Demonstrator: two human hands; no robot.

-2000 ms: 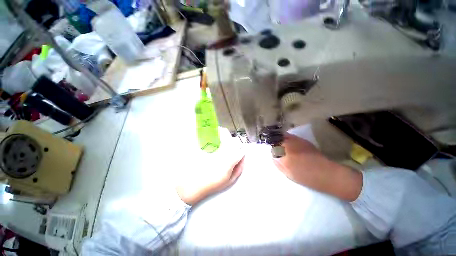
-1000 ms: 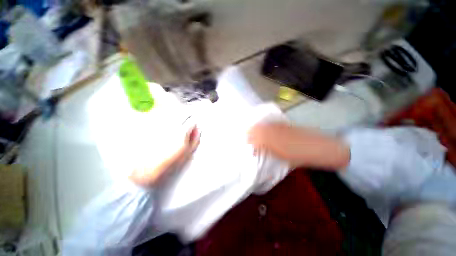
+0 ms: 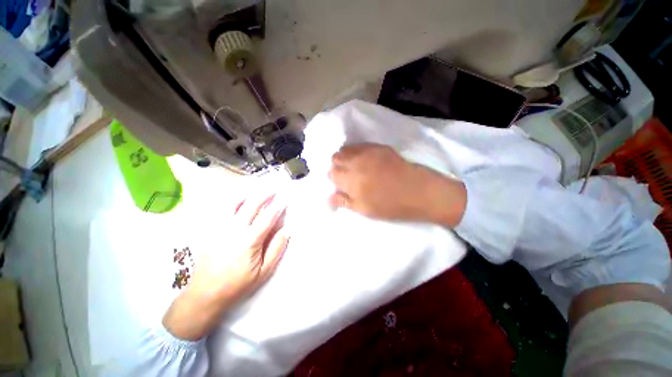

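A large white fabric piece (image 3: 331, 272) lies under the sewing machine head (image 3: 162, 81) and over the table's front edge. It has small dark characters at its left part. My left hand (image 3: 239, 258) lies flat on it, fingers apart, left of and below the needle area (image 3: 276, 143). My right hand (image 3: 376, 180) is right of the needle area with fingers bent, gripping the fabric. The needle tip is hidden in glare. A bright green tag (image 3: 146, 169) hangs left of the needle area.
A black smartphone (image 3: 449, 92) lies under the machine arm. Black scissors handles (image 3: 603, 77) rest on a pale box at the right. An orange crate (image 3: 648, 166) with white pieces stands at far right. Dark red cloth (image 3: 413, 331) covers my lap. A yellowish machine part (image 3: 11, 324) shows at far left.
The view has shifted rightward and is sharper. The fabric now spreads farther right behind my right hand, its dark characters showing. My left hand has flattened on the fabric.
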